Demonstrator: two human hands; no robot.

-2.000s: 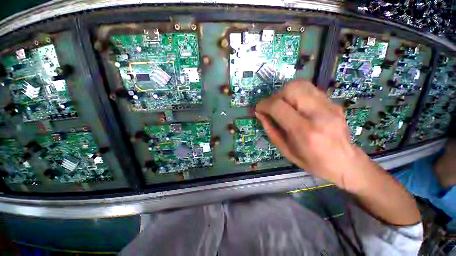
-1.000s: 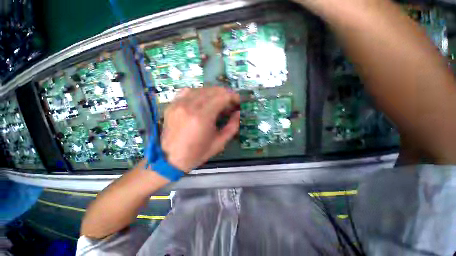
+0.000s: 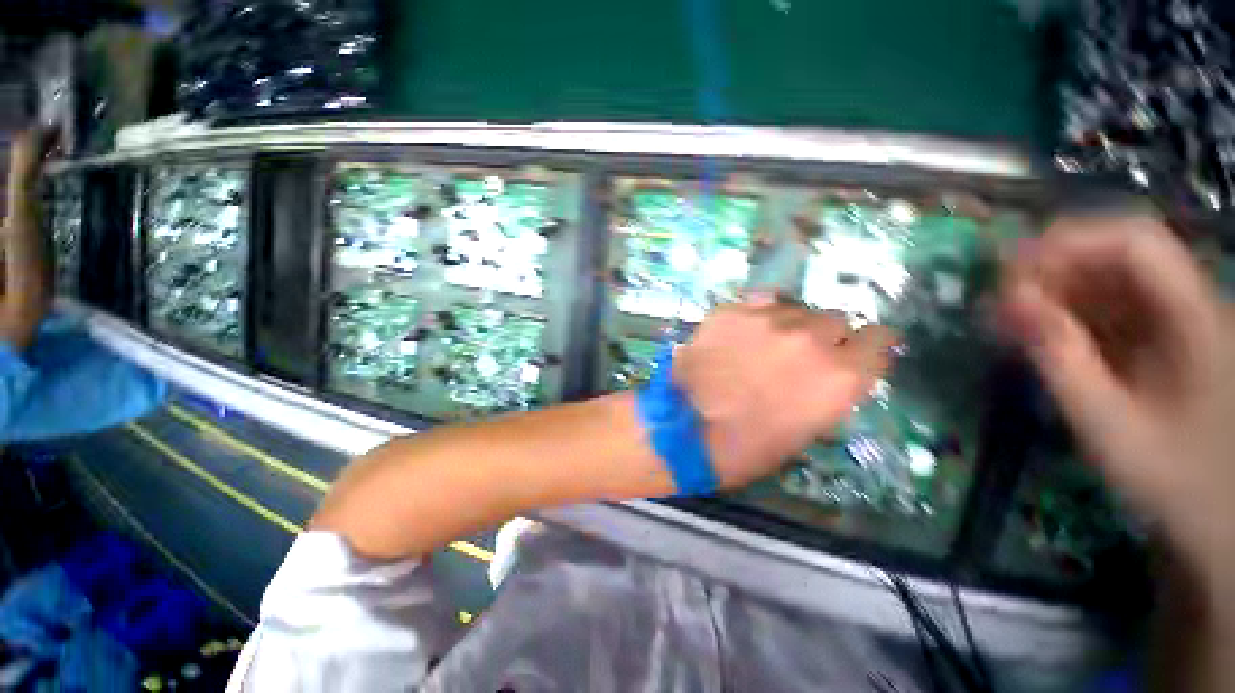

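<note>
My left hand [image 3: 772, 386], with a blue strap [image 3: 676, 429] on the wrist, is over a carrier of green circuit boards, its fingers bent towards the right-hand boards. Its fingertips are blurred, and I cannot tell if it holds anything. My right hand [image 3: 1117, 305] is at the right, blurred, with fingers curled above the carrier's right edge; whether it holds a part cannot be seen. One circuit board [image 3: 684, 251] shows beyond my left hand, and another board [image 3: 867, 460] is partly below it.
More boards [image 3: 494, 230] lie in carriers to the left, between metal conveyor rails [image 3: 569, 137]. Dark glittering part heaps [image 3: 278, 61] [image 3: 1151, 95] flank a green mat [image 3: 542, 61] beyond. Another person's arm and blue sleeve [image 3: 81, 379] are at the far left. Yellow floor lines show below.
The view has swung and blurred. My left hand now appears further right over the boards. My right hand has come into view at the right, where only the forearm showed a second ago.
</note>
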